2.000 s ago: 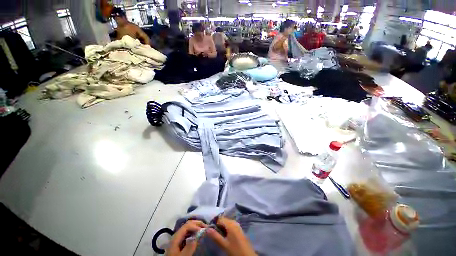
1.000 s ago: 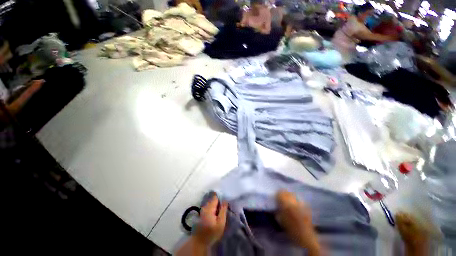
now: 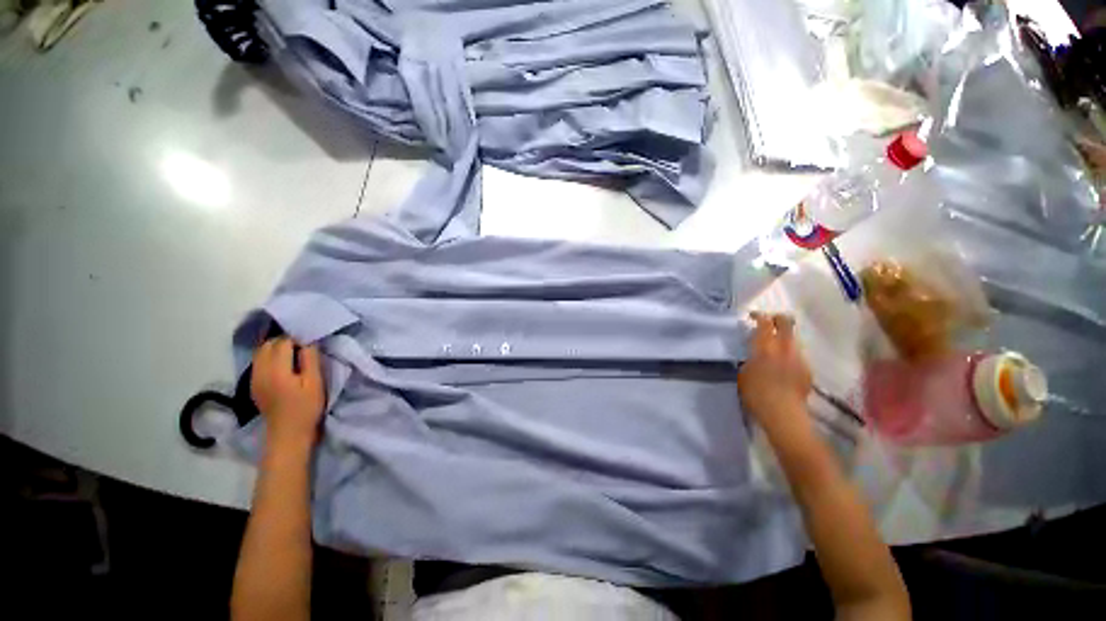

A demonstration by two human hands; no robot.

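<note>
A blue-grey shirt (image 3: 546, 449) lies flat on the white table, collar to the left and hem to the right. Its placket (image 3: 546, 332) runs left to right with tiny pale buttons. A black hanger hook (image 3: 204, 419) sticks out of the collar (image 3: 313, 318). My left hand (image 3: 289, 386) grips the cloth at the collar, fingertips partly hidden. My right hand (image 3: 776, 364) pinches the placket's hem end. A thin dark tool (image 3: 837, 406) sticks out beside my right fist.
A pile of shirts (image 3: 546, 97) on hangers lies behind, one sleeve reaching to this shirt. At the right are a red-capped bottle (image 3: 849, 200), a blue pen (image 3: 842, 273), a small food bag (image 3: 916, 303), a pink bottle (image 3: 934, 398) and clear poly bags (image 3: 1031, 194).
The view has tilted down. My hands have moved apart from near the collar; my right hand is now at the hem. The shirt front lies flatter, with the placket straight.
</note>
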